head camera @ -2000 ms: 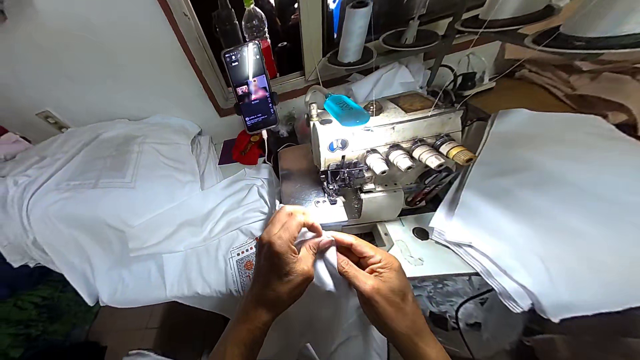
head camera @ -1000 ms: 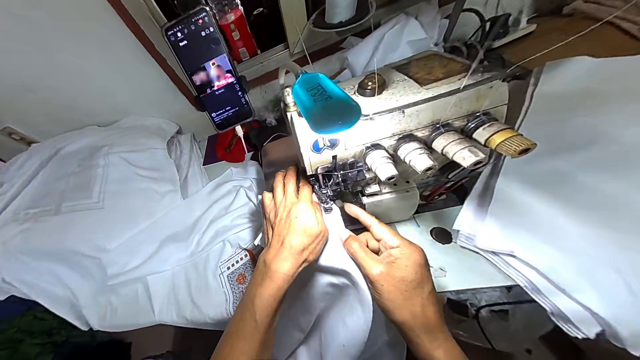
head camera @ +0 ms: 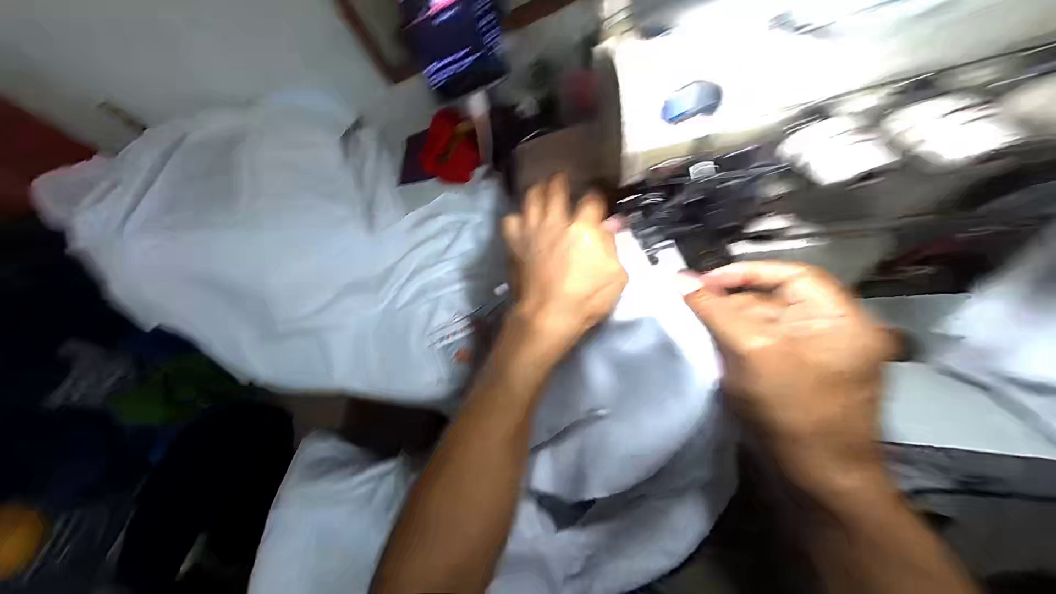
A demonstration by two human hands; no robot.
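White fabric (head camera: 635, 412) hangs from the presser foot area (head camera: 660, 243) of an overlock sewing machine (head camera: 701, 173) down between my forearms. My left hand (head camera: 565, 256) lies with fingers spread on the fabric, just left of the needle area; its fingertips point away from me. At the right, my right hand (head camera: 784, 330) pinches the fabric's edge between thumb and forefinger, close to the front of the presser foot. The view is blurred, and the needle itself cannot be made out.
A heap of white garments (head camera: 272, 247) lies at the left. Behind it are a phone (head camera: 454, 45) and a red object (head camera: 451, 147). Thread tension dials (head camera: 837, 148) stick out of the machine at the right, above a stack of white cloth (head camera: 1006, 330).
Two seconds ago both hands held the fabric together in front of the machine; now they are apart at the presser foot. The view has moved closer and blurred.
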